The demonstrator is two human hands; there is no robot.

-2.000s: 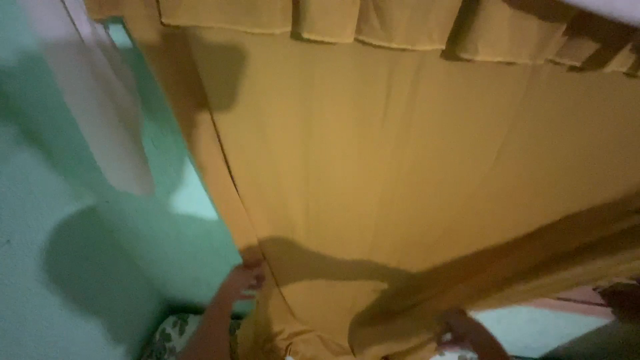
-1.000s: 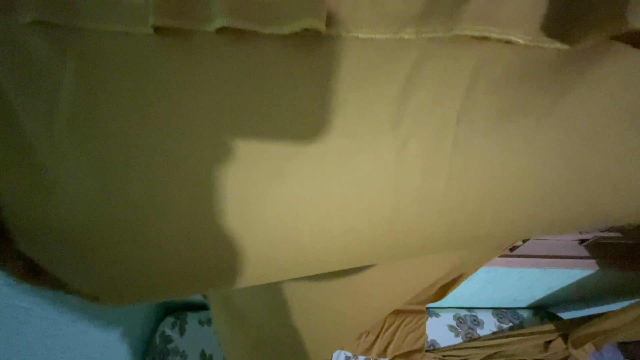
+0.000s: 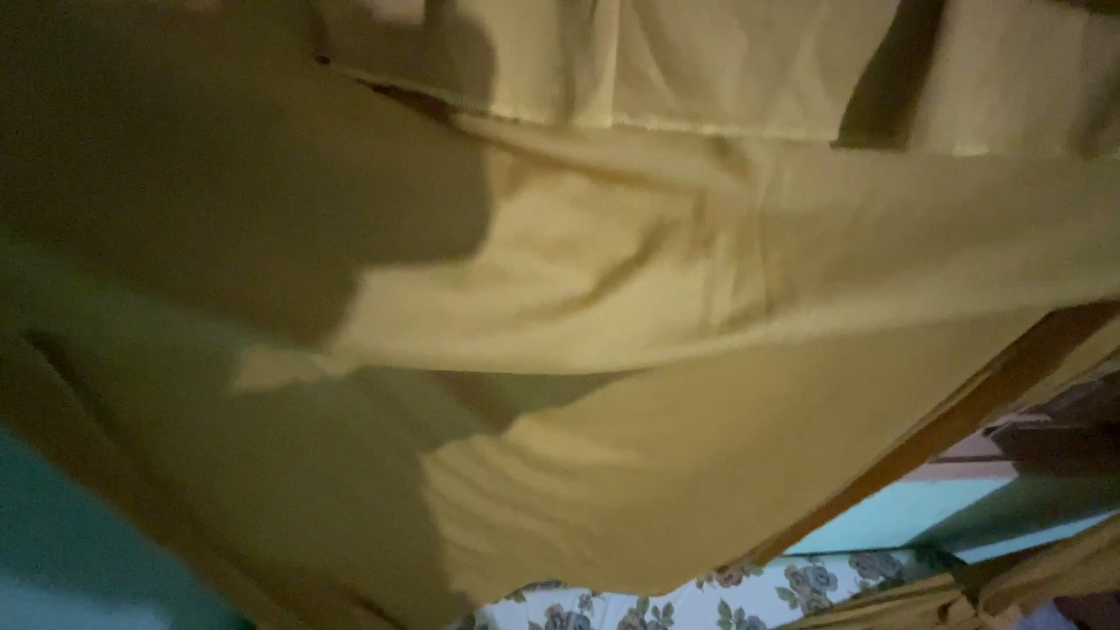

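Note:
A mustard-yellow curtain (image 3: 700,437) fills most of the head view, with a fold billowing across its middle. Along the top hangs a pleated valance (image 3: 717,70) of similar cloth. Dark shadows lie over the curtain's left part. Neither my left hand nor my right hand shows, so what they hold or touch cannot be told. At the lower right a bunched length of yellow cloth (image 3: 1032,569) lies near a floral-patterned fabric (image 3: 647,608).
A teal wall (image 3: 61,525) shows at the lower left. Below the curtain's right edge is a light turquoise wall section (image 3: 892,516), with a dark brownish object (image 3: 1059,437) above it, too unclear to name.
Both hands, seen at the curtain's lower part two seconds ago, are out of view. The curtain has shifted from hanging fairly flat to billowing in folds. The view has moved closer to the cloth.

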